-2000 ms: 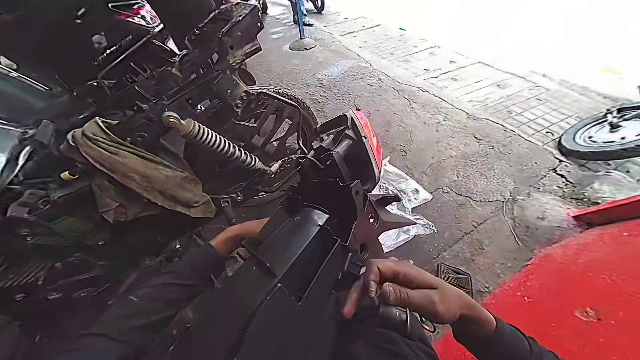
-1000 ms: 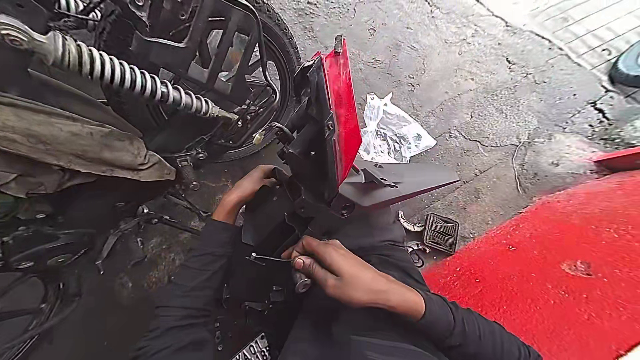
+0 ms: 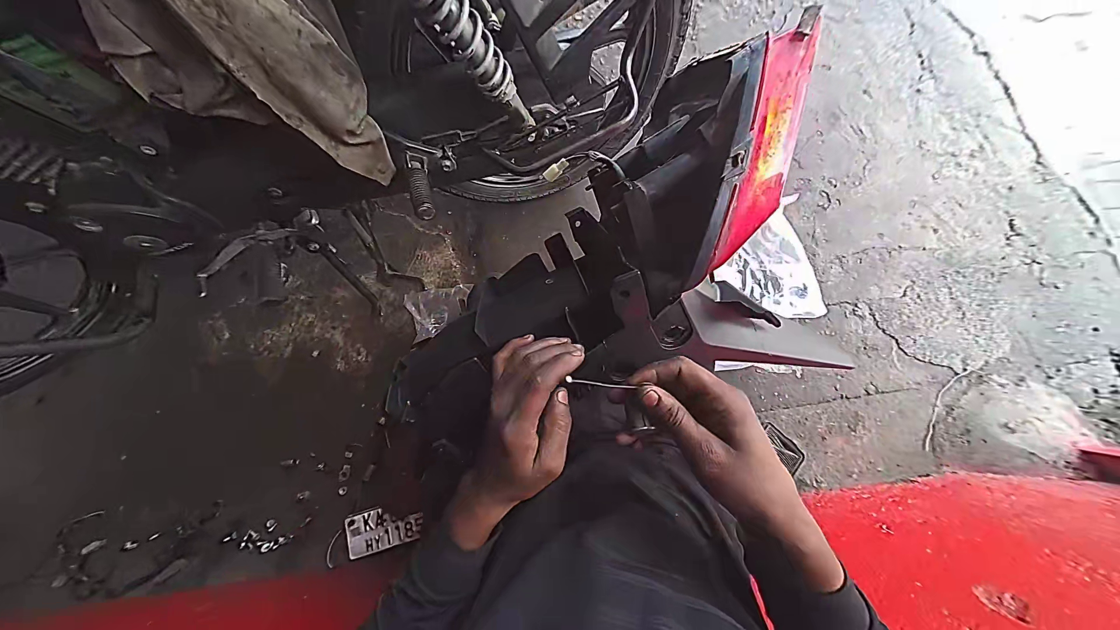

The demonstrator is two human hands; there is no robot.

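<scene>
My right hand [image 3: 704, 424] pinches a thin metal rod [image 3: 604, 383] between thumb and forefinger. The rod's small pale end points at my left hand [image 3: 534, 411], whose fingers rest at the edge of a black plastic motorcycle tail section [image 3: 534, 302]. Whether the left fingers grip the plastic or the rod's tip is unclear. A red tail light [image 3: 770, 149] is fixed at the far end of the tail section, and a pale wire connector [image 3: 556, 170] lies beside it. A dark pointed fender piece [image 3: 770, 337] sticks out to the right.
A motorcycle with its rear wheel [image 3: 525, 188], shock absorber [image 3: 468, 44] and draped cloth [image 3: 289, 79] stands ahead. Small hardware [image 3: 262, 535] and a number plate [image 3: 382, 532] lie at lower left. Clear plastic wrap [image 3: 779, 267] is behind the fender piece. A red surface [image 3: 971, 542] spans the lower right.
My left hand has come back from the tail section's far side to its near edge, close to my right hand. The thin rod is also in my right hand one second ago. The view has shifted.
</scene>
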